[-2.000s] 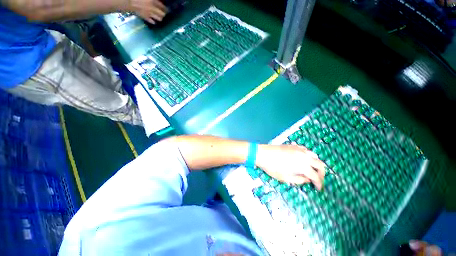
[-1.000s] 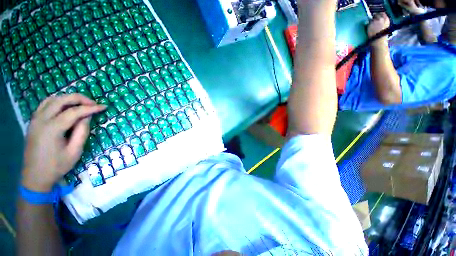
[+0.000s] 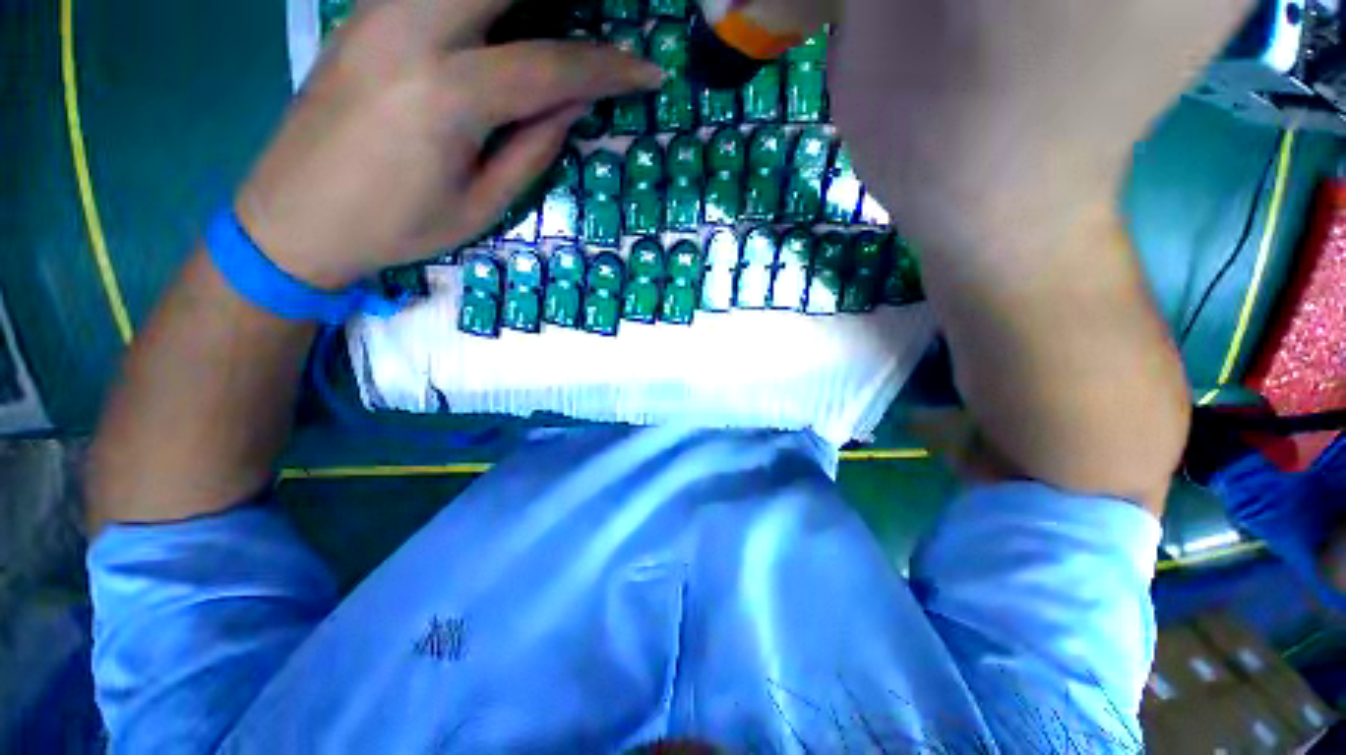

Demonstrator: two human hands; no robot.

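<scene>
Green circuit boards (image 3: 644, 280) lie in rows on a white foam sheet (image 3: 591, 369) in front of me; some look whiter from glare. My left hand (image 3: 399, 148), with a blue wrist strap (image 3: 266, 276), is over the boards at the upper left, thumb and fingers apart, fingertips near a board. My right hand (image 3: 1004, 103) is over the boards at the upper right, closed around the electric screwdriver (image 3: 753, 33). Only a small orange part and a dark front end of the driver show. My right hand hides the rest, and the bit's contact is hidden.
The blue and white screw feeder (image 3: 1281, 56) is cut off at the upper right. A red bumpy bag (image 3: 1311, 332) lies at the right edge. Brown cartons (image 3: 1233, 693) are at the lower right. Yellow lines (image 3: 89, 192) mark the green surface.
The view has swung so the boards lie straight ahead. My right hand has come from the feeder side to over the boards, and the screwdriver now shows in it. My left hand stays over the boards.
</scene>
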